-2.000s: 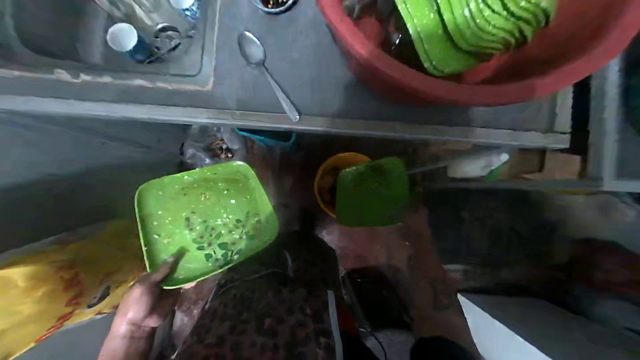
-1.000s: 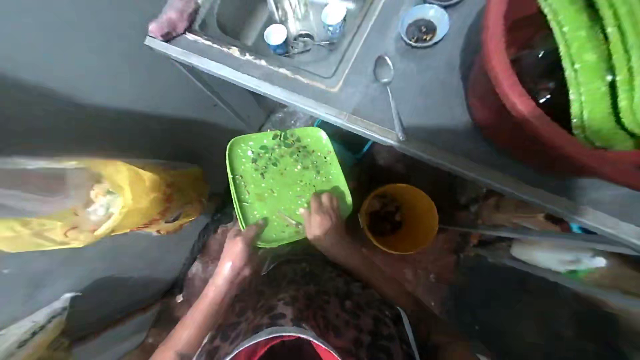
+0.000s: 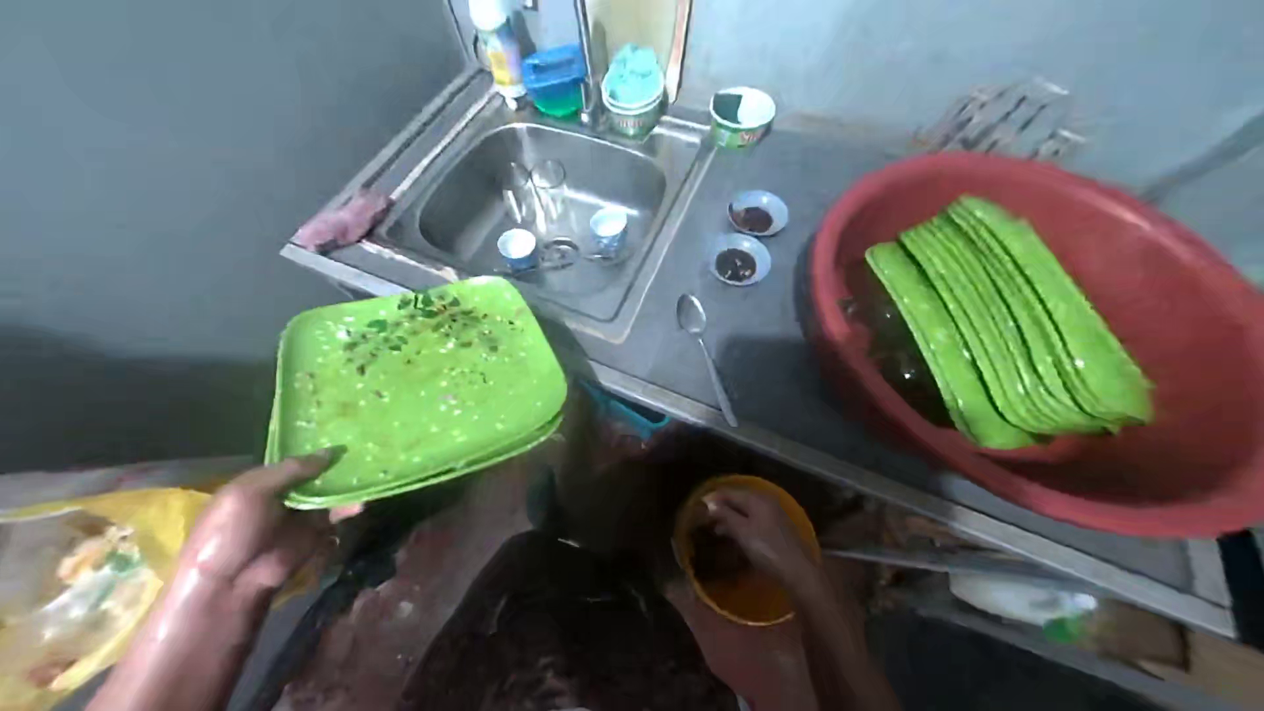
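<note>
My left hand [image 3: 272,523] grips the near-left corner of green square plates [image 3: 425,385], stacked together, thumb on top. Chopped green leaves and pale food bits lie on the top plate. My right hand [image 3: 746,528] is over the mouth of an orange bucket [image 3: 746,602] below the counter; dark scraps lie inside, and whether the fingers hold anything cannot be told. On the counter at the right, a large red plastic basin [image 3: 1175,326] holds a leaning row of green plates [image 3: 1007,326]. A metal spoon [image 3: 706,346] lies near the counter's edge.
A steel sink [image 3: 454,207] holds small cups and glasses. Two small bowls [image 3: 739,262] with dark contents sit beside it, and a paper tub [image 3: 741,117] stands behind. A pink cloth [image 3: 344,219] lies on the counter's left corner. A yellow bag [image 3: 178,523] of waste is at lower left.
One second ago both hands were at the plate; my right hand has since moved away to the orange bucket. My left hand still holds the plates. The view has swung up to show more counter.
</note>
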